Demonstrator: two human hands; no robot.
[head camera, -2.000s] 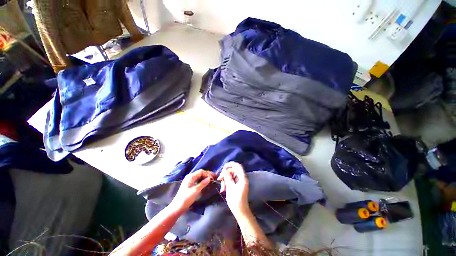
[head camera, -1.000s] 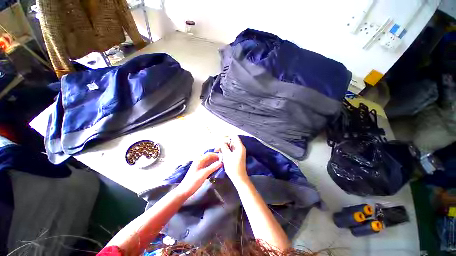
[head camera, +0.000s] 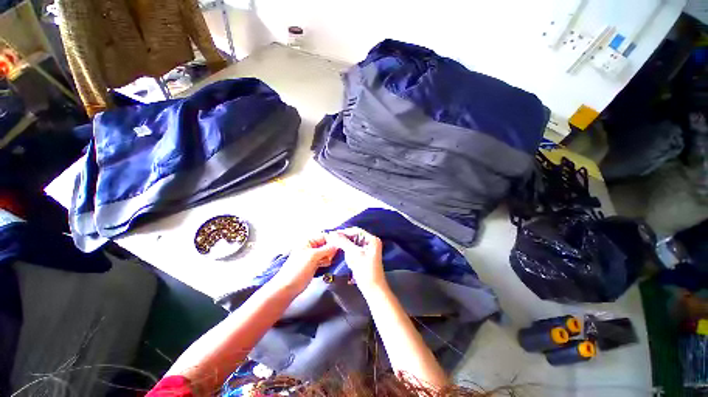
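A grey jacket with navy lining (head camera: 310, 322) lies in front of me at the table's near edge. A small gold-brown button (head camera: 328, 278) sits on its grey front edge just below my hands. My left hand (head camera: 314, 252) and my right hand (head camera: 363, 252) meet above the lining with fingertips pinched together. What the fingertips pinch is too small to make out; no needle or thread is clearly visible. A round dark-rimmed dish (head camera: 239, 246) of gold-brown buttons stands on the table to the left of the jacket.
A folded jacket pile (head camera: 182, 147) lies back left, a taller pile (head camera: 435, 139) back right. A black plastic bag (head camera: 570, 256) and dark spools with orange ends (head camera: 555, 337) lie at the right. A brown jacket (head camera: 128, 46) hangs at the far left.
My hands first rose away from the grey front edge, then my right hand came slightly down and both fingertips drew together. The button below them is now easier to see.
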